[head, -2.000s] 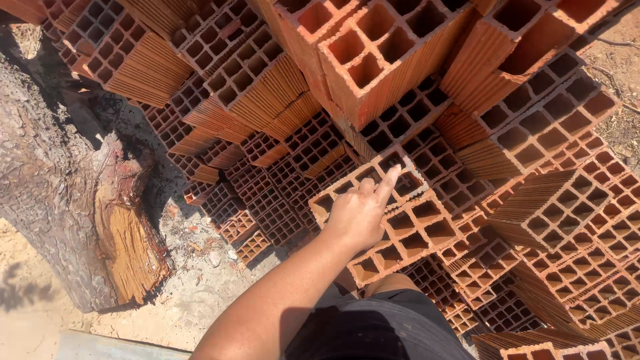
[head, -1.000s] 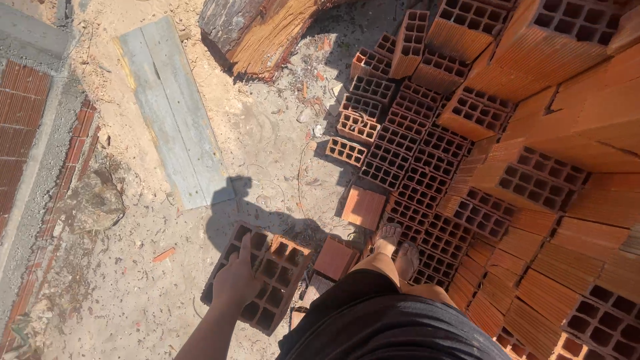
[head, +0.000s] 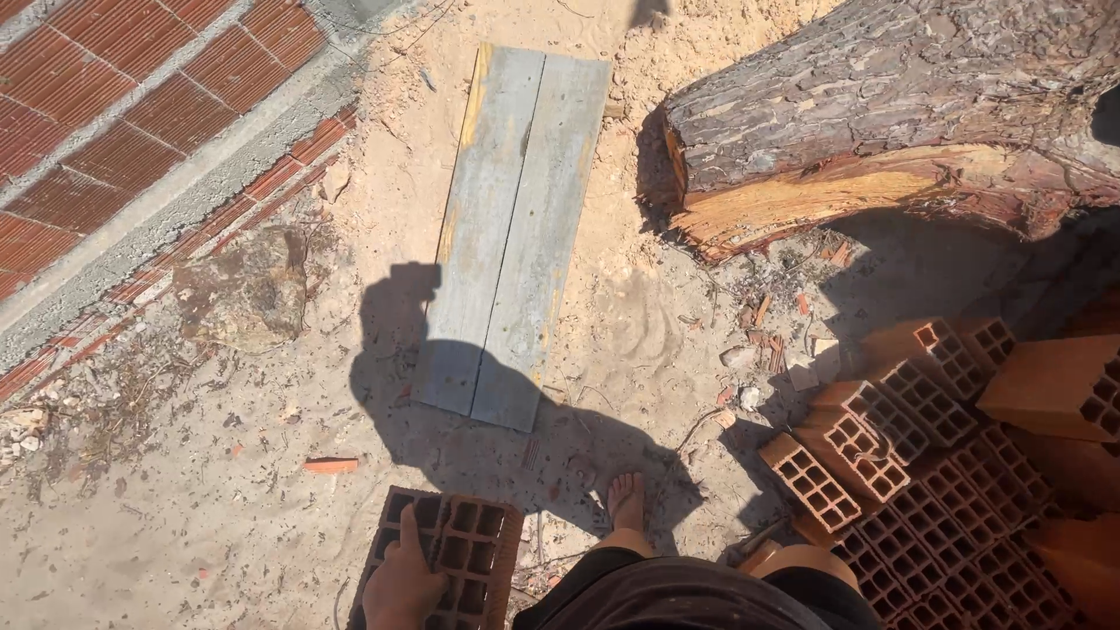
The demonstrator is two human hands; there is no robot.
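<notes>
At the bottom left of centre, my left hand grips hollow clay bricks, which seem to be two side by side, their open cells facing up. The index finger lies along the top of the cell walls; the other fingers are bent, and their tips are hidden. The held bricks are left of my legs and above sandy ground. My right hand is out of view.
Two grey boards lie on the sand ahead. A thick split log is at the upper right, with stacked hollow bricks below it. A brick wall with mortar runs along the left. My bare foot stands on the ground; a brick shard lies farther left.
The hand and gripped bricks have come away from the stack, out over sandy ground. One foot, on bricks a second ago, now stands on the ground. The view has swung left.
</notes>
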